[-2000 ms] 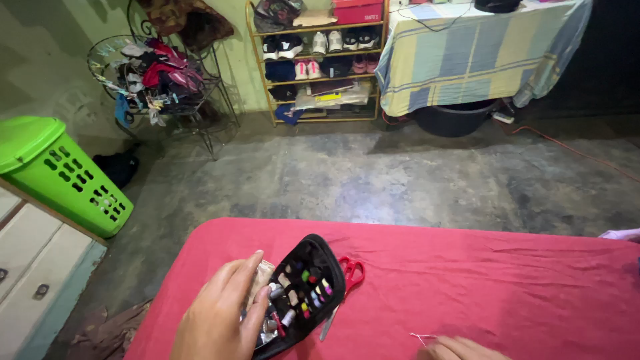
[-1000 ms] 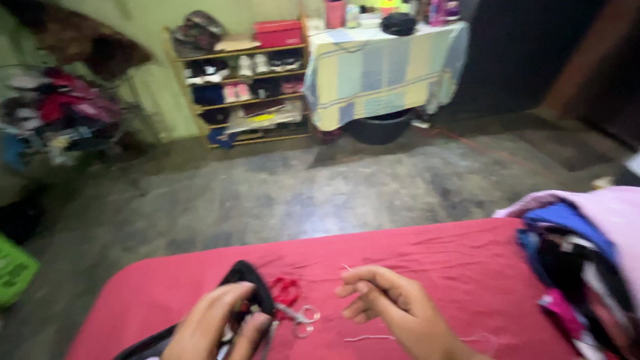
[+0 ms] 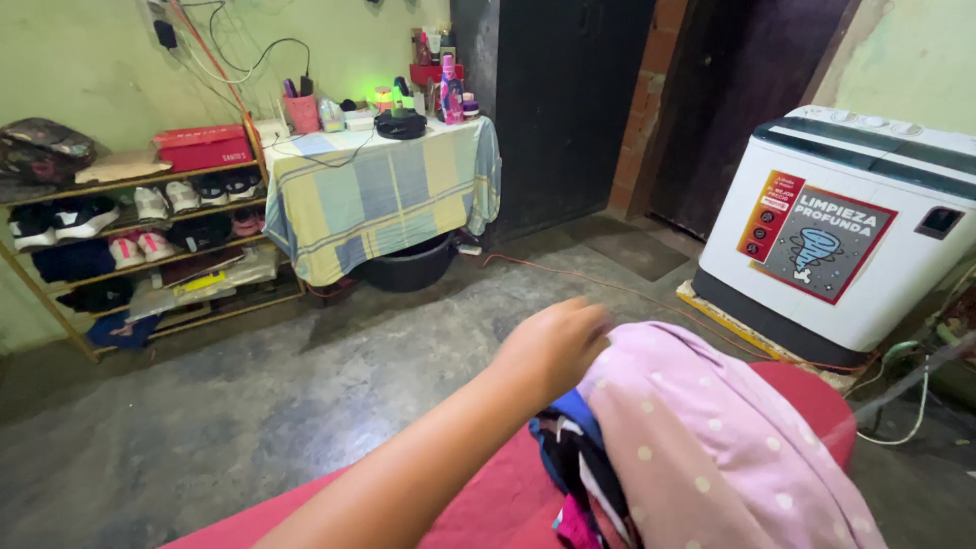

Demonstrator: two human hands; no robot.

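Note:
My right hand (image 3: 553, 343) reaches out from the lower left, back of the hand up and fingers bent and blurred. Its fingertips are at the top edge of a pink polka-dot cloth (image 3: 709, 427); whether they grip it or hold anything small cannot be told. The cloth lies over a heap of dark, blue and magenta clothes (image 3: 583, 457) on a red fabric-covered surface (image 3: 496, 496). My left hand is outside the view.
Past the concrete floor (image 3: 366, 374) stand a shoe rack (image 3: 160, 263) at left and a table with a plaid cloth (image 3: 381, 198), a black tub (image 3: 412, 263) beneath. A white washing machine (image 3: 831, 221) is at right, an orange cord (image 3: 595, 280) on the floor.
The view has swung right. My right hand has moved from beside the scissors to the pink cloth. My left hand, the black case and the red-handled scissors have left the view.

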